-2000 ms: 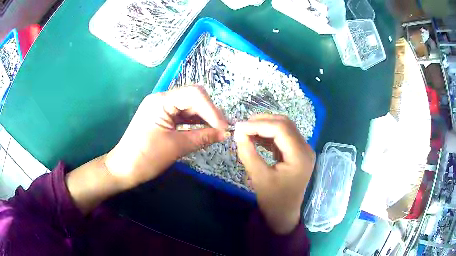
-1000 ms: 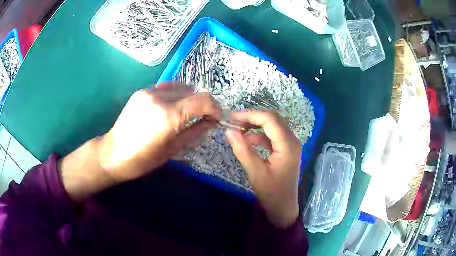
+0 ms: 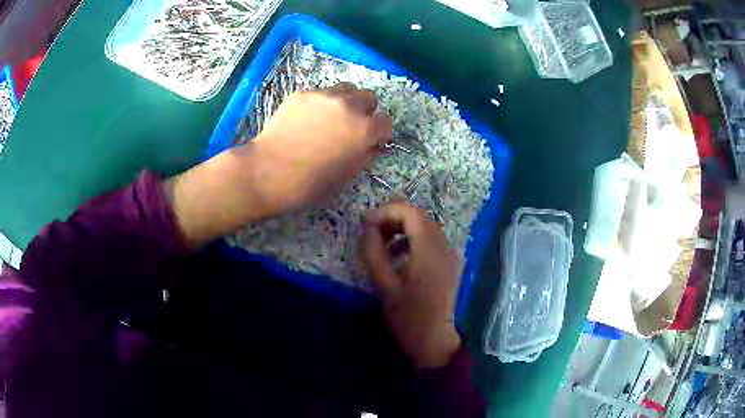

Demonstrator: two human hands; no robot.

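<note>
The blue tray (image 3: 500,192) is full of small white sleeves (image 3: 470,147), with thin metal pins (image 3: 390,181) lying on top near its middle and more bunched at its far left corner. My left hand (image 3: 314,151) is over the tray's middle, its fingertips at pins on the sleeves; its grip cannot be made out. My right hand (image 3: 412,273) is over the near right part of the tray, thumb and forefinger curled towards each other and blurred. Whether it holds a pin cannot be told.
A clear tub of pins (image 3: 114,41) stands beyond the tray's left side. Clear lids (image 3: 531,286) are stacked to its right. A hinged clear box (image 3: 572,49) is at the far right. White containers (image 3: 613,208) lie on tan board. Stray white sleeves (image 3: 496,102) lie on the green table.
My hands have moved apart. The left has reached further over the tray, the right has dropped slightly nearer me. The whole view has shifted, so the tray sits further left and up.
</note>
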